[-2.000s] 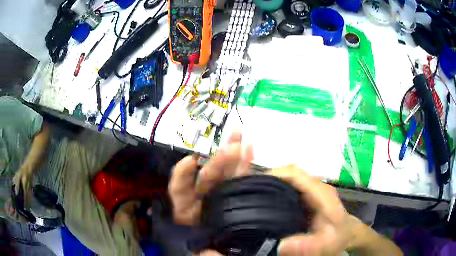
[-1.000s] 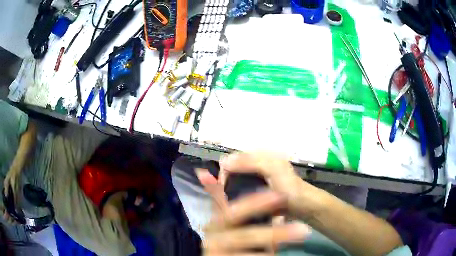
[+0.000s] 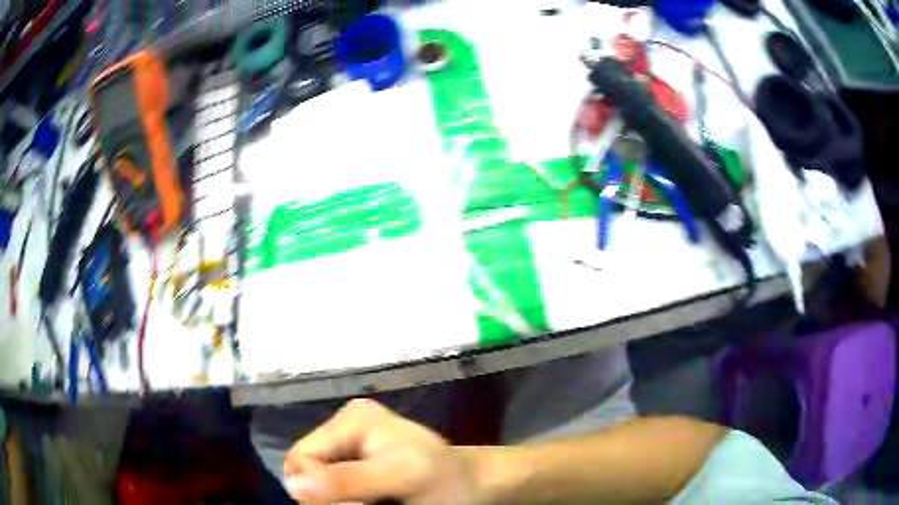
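My right hand is low in the view, below the bench's front edge, with its forearm reaching in from the right. Its fingers are curled and blurred, and the lower part of the hand is cut off by the frame. Whether it holds anything cannot be told. My left hand is not in view. The black rounded piece seen earlier does not show. The white bench top with green tape lies just beyond my hand.
An orange multimeter and small silver-and-yellow packs are on the left. A blue tub is at the back. A thick black cylindrical tool and blue-handled tools are on the right. A purple stool stands lower right.
The view has swung to the right. My left hand and the black piece have gone out of sight. My right hand appears farther left and lower, with fingers curled.
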